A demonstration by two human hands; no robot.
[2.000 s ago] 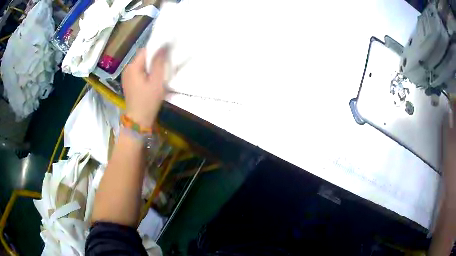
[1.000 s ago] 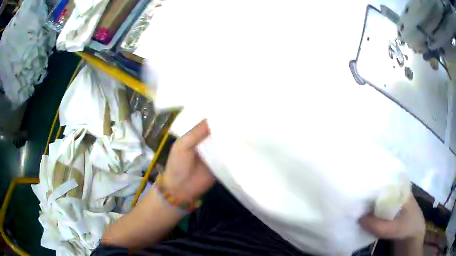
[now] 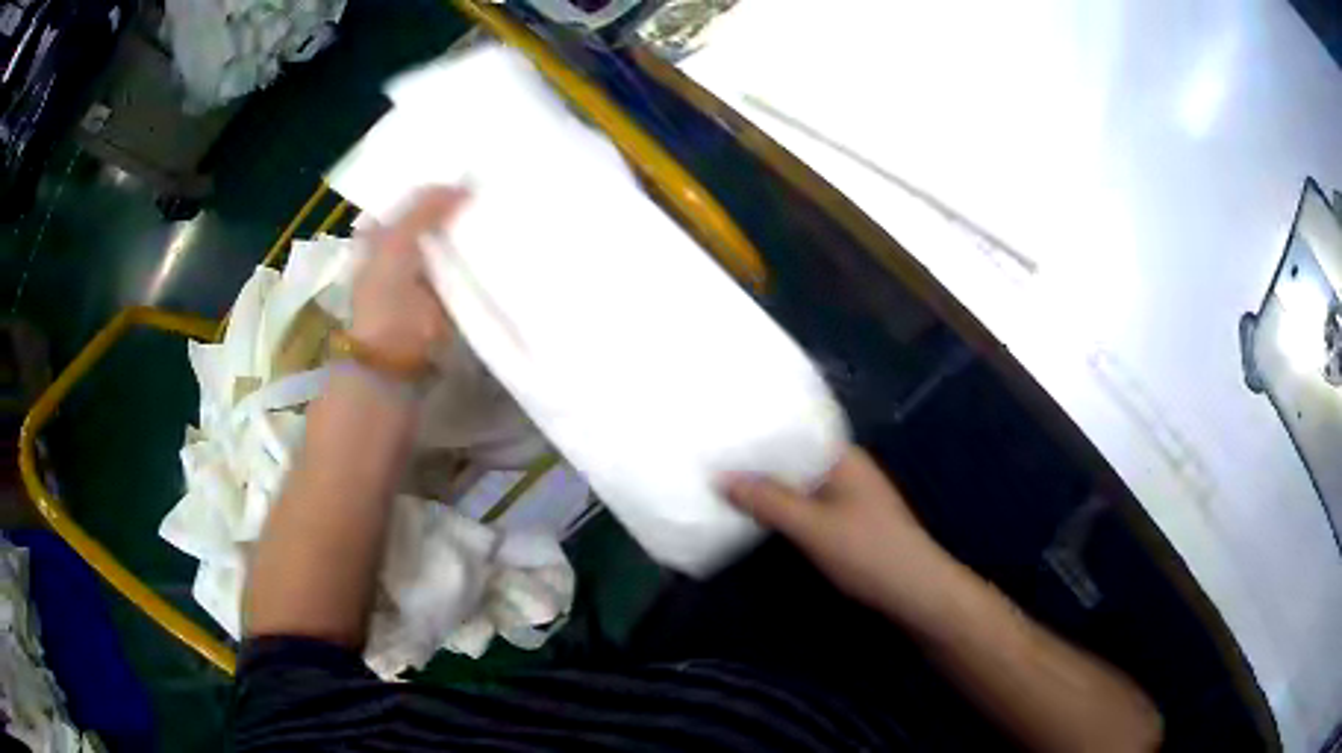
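A long white folded cloth (image 3: 604, 316) is held in the air over the yellow-framed cart, left of the table. My left hand (image 3: 405, 280) grips its upper left edge, thumb on top, slightly blurred. My right hand (image 3: 810, 508) grips its lower right end, with the thumb on top and the other fingers hidden under the cloth. The cloth looks thicker than a single layer; its layers cannot be told apart.
The cart's yellow frame (image 3: 125, 600) holds crumpled cream cloth pieces (image 3: 265, 441). The white table (image 3: 942, 133) has a dark curved edge and a printed ruler. The metal machine bed (image 3: 1310, 338) is at the far right. Another cloth bundle (image 3: 243, 44) is at top left.
The white cloth has moved off the table to the left, over the cart, and now looks narrower and folded. Both hands moved left with it. The view has turned left, with the machine bed now at the right edge.
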